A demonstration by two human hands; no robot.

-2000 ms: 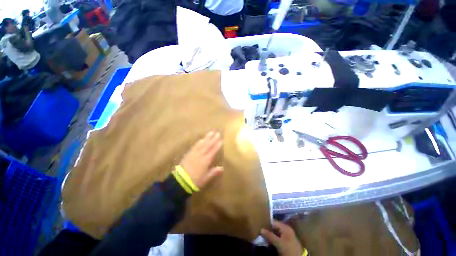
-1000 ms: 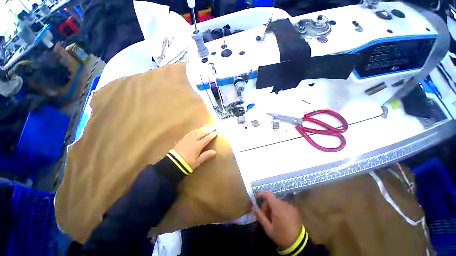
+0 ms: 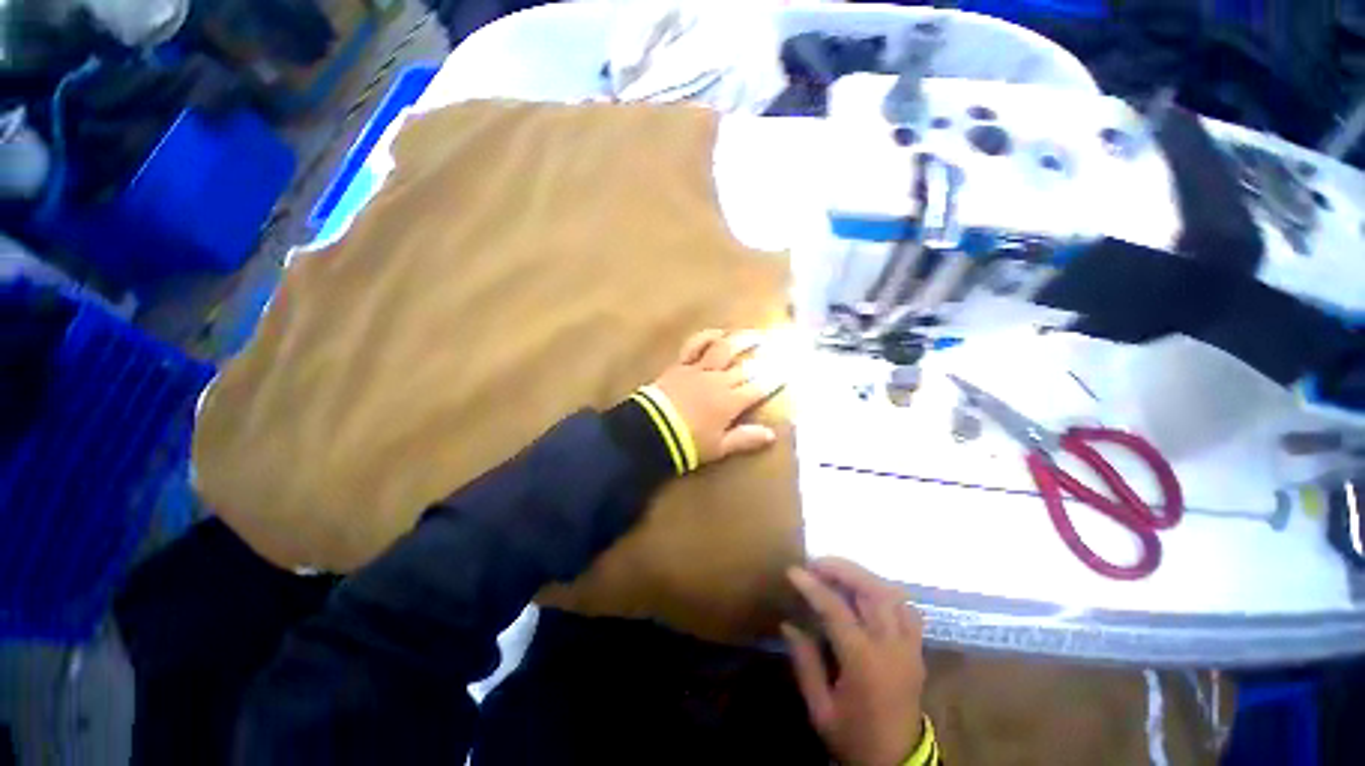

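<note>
A large brown garment panel [image 3: 494, 285] lies spread on the white table left of the sewing machine head [image 3: 988, 165]. Its right edge runs up to the bright light by the presser foot [image 3: 876, 341]; the needle is too blurred to make out. My left hand [image 3: 719, 401] lies flat on the panel just left of the light, holding nothing. My right hand [image 3: 853, 636] is at the panel's lower right corner by the table's front edge, thumb and fingers around the cloth edge.
Red-handled scissors [image 3: 1100, 486] lie right of the presser foot. Black fabric strips [image 3: 1198, 307] drape over the machine head. Stacked brown panels [image 3: 1063, 711] hang below the ruler edge [image 3: 1048, 629]. White cloth [image 3: 696, 60] lies behind the panel. Blue crates [image 3: 90, 464] stand at the left.
The view has shifted. My left hand stays flat on the panel near the light. My right hand remains at the panel's lower right corner. The panel's right edge still lies by the presser foot.
</note>
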